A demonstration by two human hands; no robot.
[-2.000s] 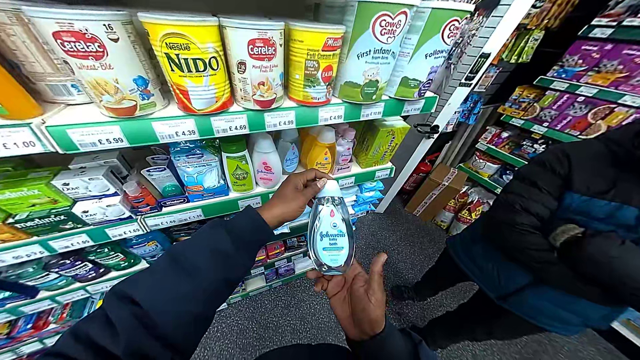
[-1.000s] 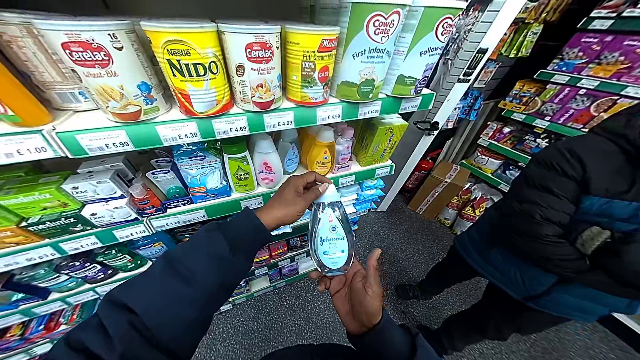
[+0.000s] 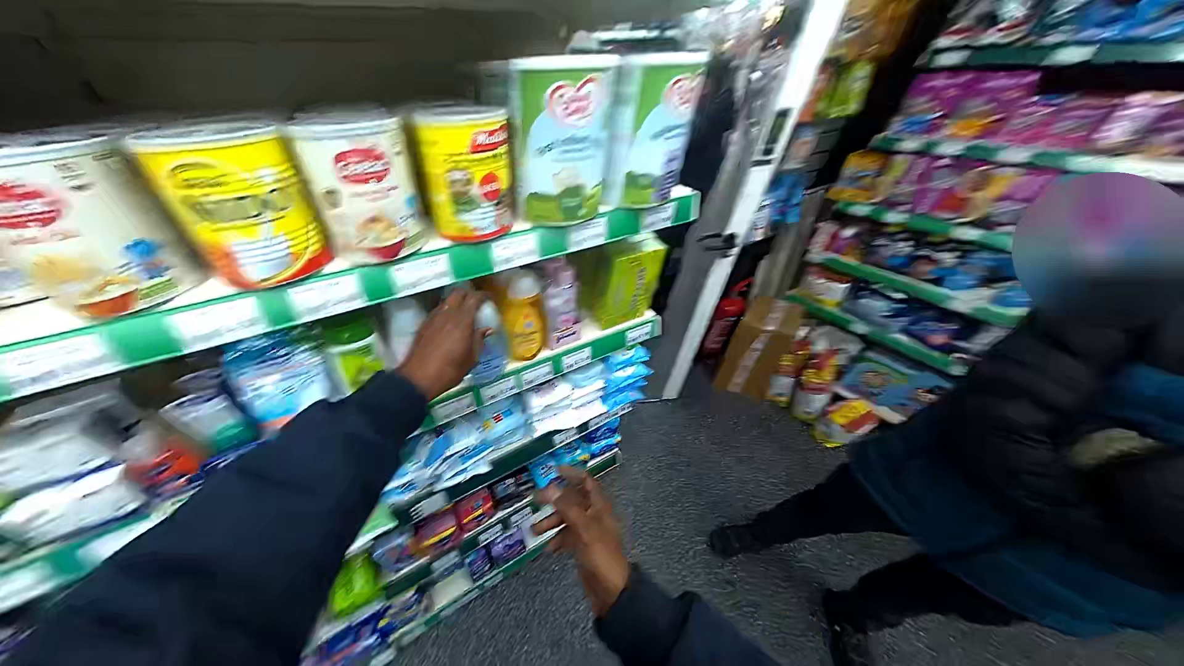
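My left hand [image 3: 447,342] reaches onto the shelf below the baby-food tins, its fingers on a clear Johnson's baby bath bottle [image 3: 491,344]. Right beside that bottle are a yellow Johnson's bottle [image 3: 524,316] and a pink bottle [image 3: 561,303]. A green-labelled bottle [image 3: 354,353] stands to the left of the hand. My right hand [image 3: 583,532] hangs in front of the lower shelves with its fingers apart and nothing in it. Motion blur and my fingers hide part of the held bottle.
Above, a shelf edge [image 3: 421,273] carries a yellow Nido tin [image 3: 231,199] and Cow & Gate tins [image 3: 566,139]. A person in a dark padded coat [image 3: 1045,444] stands at the right. A cardboard box [image 3: 760,347] sits on the floor near a snack rack [image 3: 934,291].
The clear bottle was held between both hands in front of me. My left hand has moved up to the shelf among the bottles, and my right hand has let go. The view has shifted.
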